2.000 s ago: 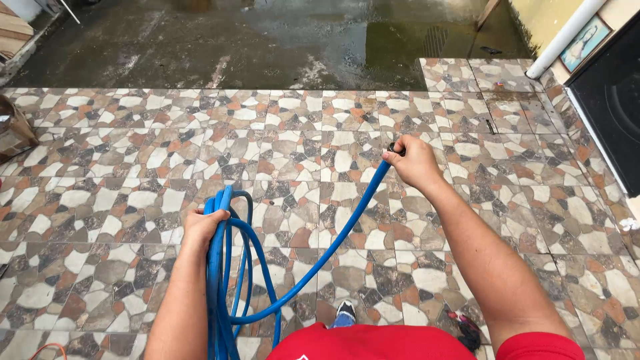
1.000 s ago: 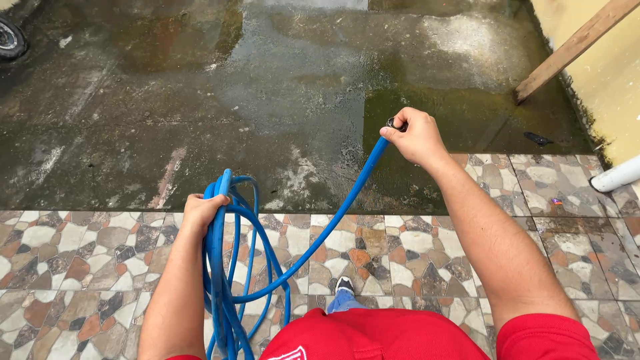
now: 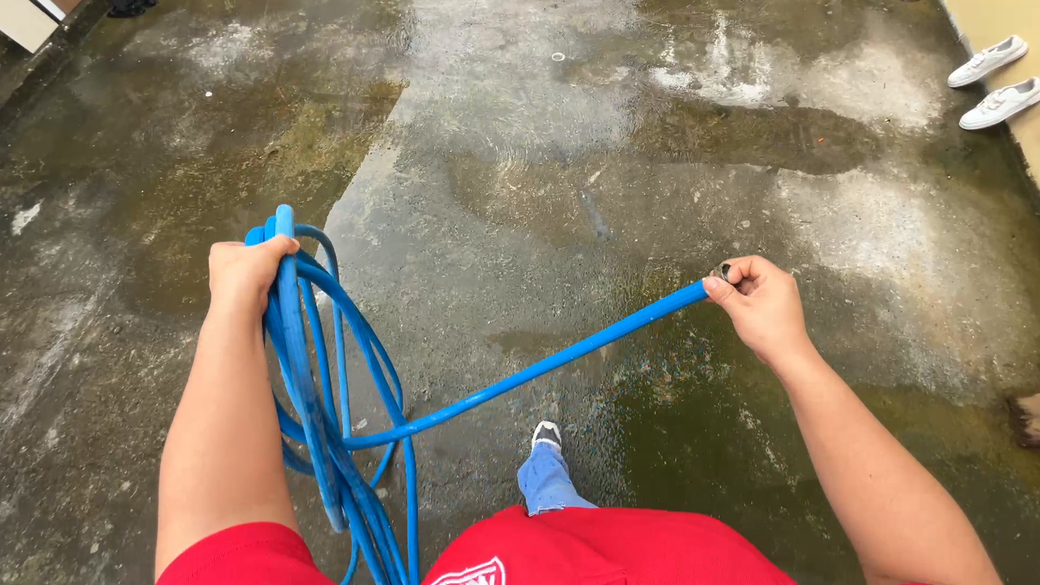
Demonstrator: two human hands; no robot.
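My left hand (image 3: 252,272) is closed around the top of a coiled blue hose (image 3: 313,382), whose loops hang down past the lower edge of the view. One length of the hose runs from the coil up to the right, across the front of my body. Its end, with a metal fitting (image 3: 721,273), is pinched between the thumb and fingers of my right hand (image 3: 756,305). The fingers partly hide this fitting. Both arms are stretched forward, hands well apart.
Wet, stained concrete floor (image 3: 504,268) lies ahead and underfoot, with green patches. White sneakers (image 3: 987,61) rest by the yellow wall at the upper right. A brown object (image 3: 1028,418) juts in at the right edge. A dark item (image 3: 132,6) is at the upper left.
The view has moved forward from the patterned tiles onto the wet concrete. The hose end in my right hand is now farther from the coil, and the length between is straighter.
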